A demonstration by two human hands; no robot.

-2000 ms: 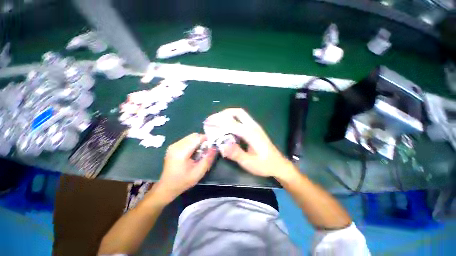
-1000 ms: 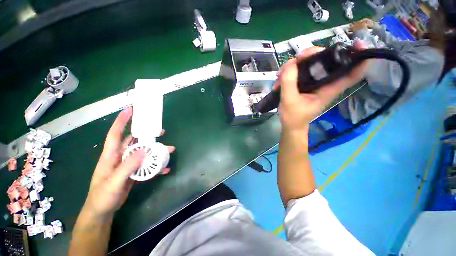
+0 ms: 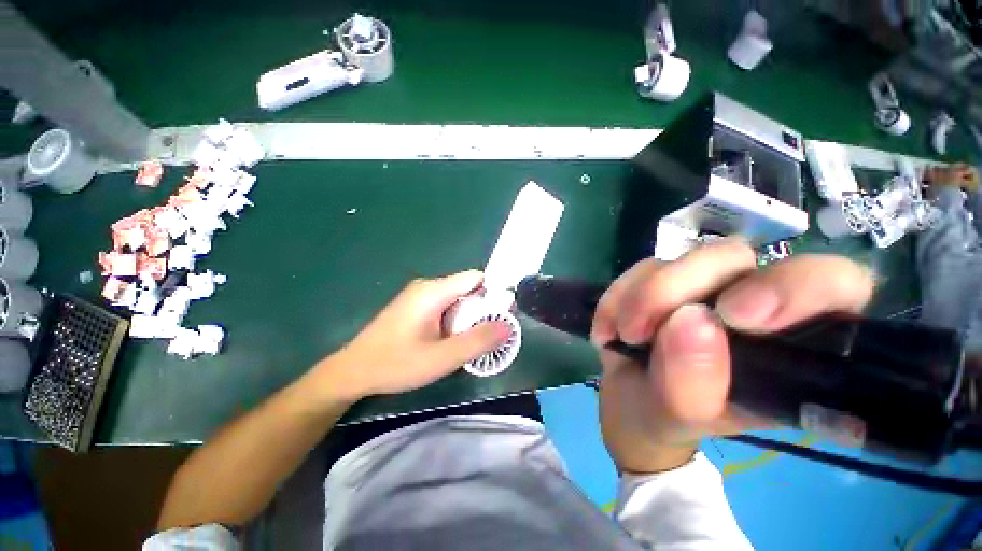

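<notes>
My left hand (image 3: 415, 334) holds a white fan body (image 3: 524, 242) by its round head, thumb on the slotted end. The flat handle points up and away from me. My right hand (image 3: 700, 334) is shut around a black electric screwdriver (image 3: 851, 382), large and close to the camera. The screwdriver's tapered tip end points left and shows beside the neck of the fan body. The bit cannot be made out, so whether it touches the body cannot be told.
A heap of white and pinkish pieces (image 3: 162, 242) and a dark parts tray (image 3: 70, 371) lie left. White housings (image 3: 54, 159) stand far left. A screw feeder (image 3: 743, 178) stands right. More fan bodies (image 3: 312, 78) lie beyond the white strip (image 3: 431, 142). A person's sleeve (image 3: 953, 253) shows far right.
The screwdriver has moved from the feeder's front to beside the fan body. The view has turned back left. My left hand still holds the body, its handle now tilted right.
</notes>
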